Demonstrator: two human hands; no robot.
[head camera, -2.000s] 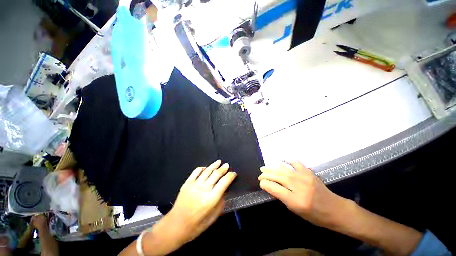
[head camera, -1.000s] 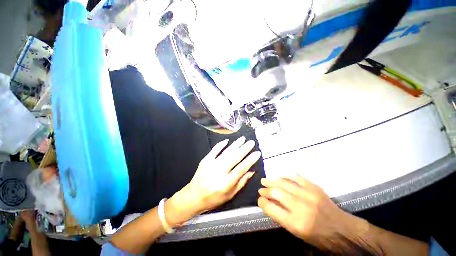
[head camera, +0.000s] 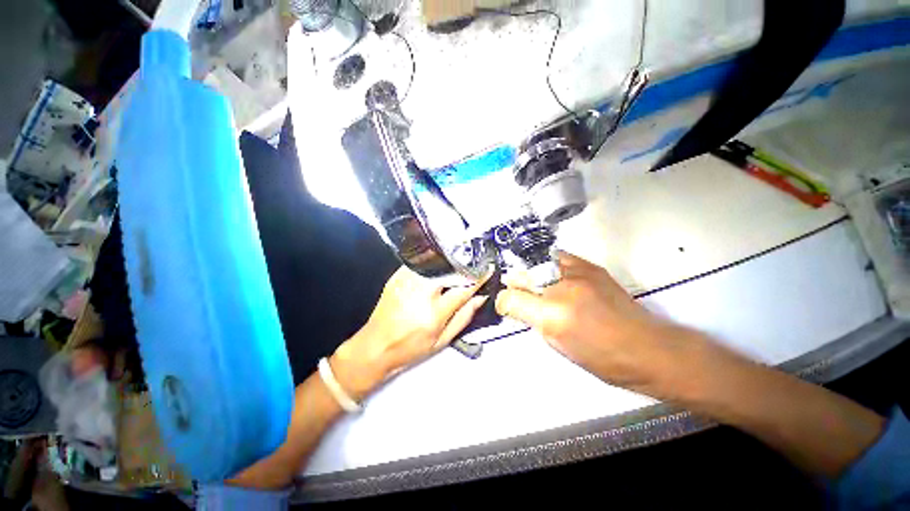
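The black garment panel (head camera: 324, 284) lies left of and behind the needle area, its near end between my hands. My left hand (head camera: 414, 317) is at the left of the presser foot area (head camera: 514, 240), fingers on the cloth's edge. My right hand (head camera: 589, 314) is at its right, fingertips pinching the same edge close to the foot. The needle point is hidden by metal parts and fingers. The curved metal guide (head camera: 399, 205) stands just left of the needle area.
The light blue oblong attachment (head camera: 205, 269) looms large at left, in front of my left forearm. A black strap (head camera: 763, 85) hangs over the machine body. Thread snips (head camera: 783, 180) lie at right. Clear plastic (head camera: 85, 399) is at far left.
The panel has moved away from me, off the front edge of the table. Both hands have moved forward to the presser foot, and the right hand has closed on the cloth's edge.
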